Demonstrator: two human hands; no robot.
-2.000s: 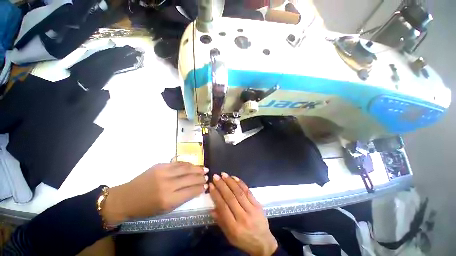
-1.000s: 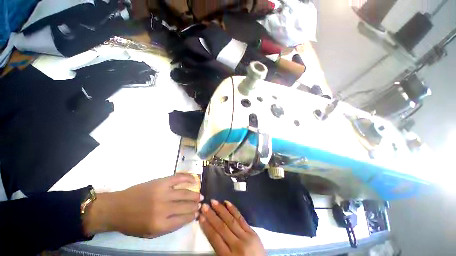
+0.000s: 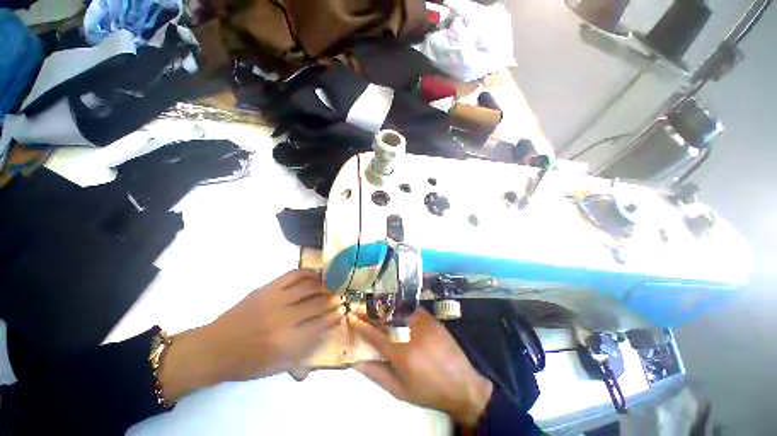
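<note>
The white sewing machine [image 3: 545, 247] with a light-blue band stands right of centre. My left hand [image 3: 264, 328] lies on the table left of the needle area, fingertips at the presser foot. My right hand [image 3: 422, 358] is under the machine head, its fingertips near the left ones. Whether the fingers pinch anything is hidden. A black cloth panel [image 3: 498, 341] lies bunched right of my right hand, under the machine arm. The pale needle plate area [image 3: 336, 351] shows between my hands.
Black panels [image 3: 68, 247] lie at the left, with a strip pile [image 3: 183, 166] above them. A small black piece [image 3: 301, 227] sits behind the needle. Black cloth, brown cloth [image 3: 341, 30] and spools [image 3: 475, 119] are at the back. Thread cones [image 3: 677, 30] stand upper right.
My hands have moved away from me to the needle area, the right one now under the head. The black panel has shifted back and bunched to the right, uncovering table at the front.
</note>
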